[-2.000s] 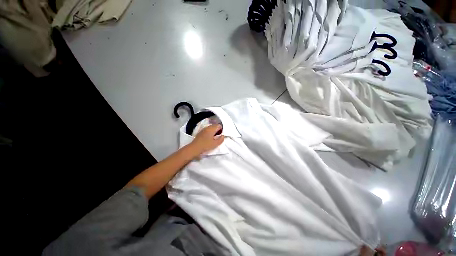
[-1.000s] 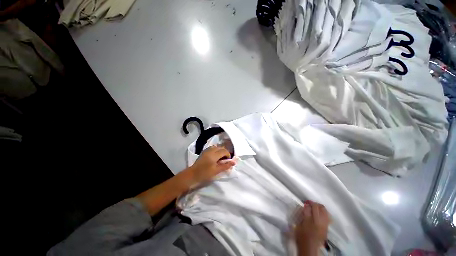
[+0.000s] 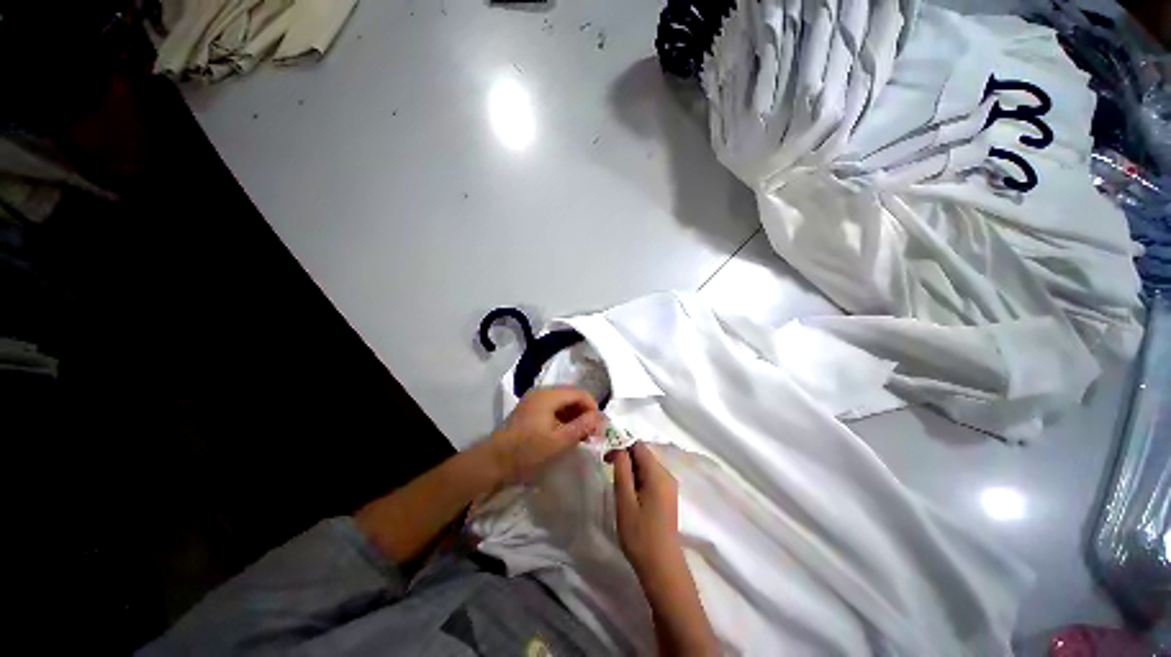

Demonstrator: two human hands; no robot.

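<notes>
A white shirt (image 3: 783, 513) lies spread on the table in front of me, its collar (image 3: 623, 362) toward the upper left. A black hanger (image 3: 546, 349) sits inside the neck, with its hook on the table. My left hand (image 3: 550, 430) pinches the shirt front just below the collar. My right hand (image 3: 646, 494) is beside it, fingertips on the top of the button placket (image 3: 616, 440). The fingers of both hands nearly meet there. The fingers hide the exact grip, and no tool can be made out.
A stack of white shirts (image 3: 886, 167) with black hooks lies at the upper right. Clear polybags (image 3: 1136, 488) lie at the right edge, blue garments (image 3: 1156, 257) beyond. Beige garments (image 3: 244, 32) are at the upper left. A pink object (image 3: 1094, 642) is cut off at the bottom right.
My right hand has come from the lower edge, over the shirt body, up to the collar opening beside my left hand. My left hand has stayed at the neck of the shirt.
</notes>
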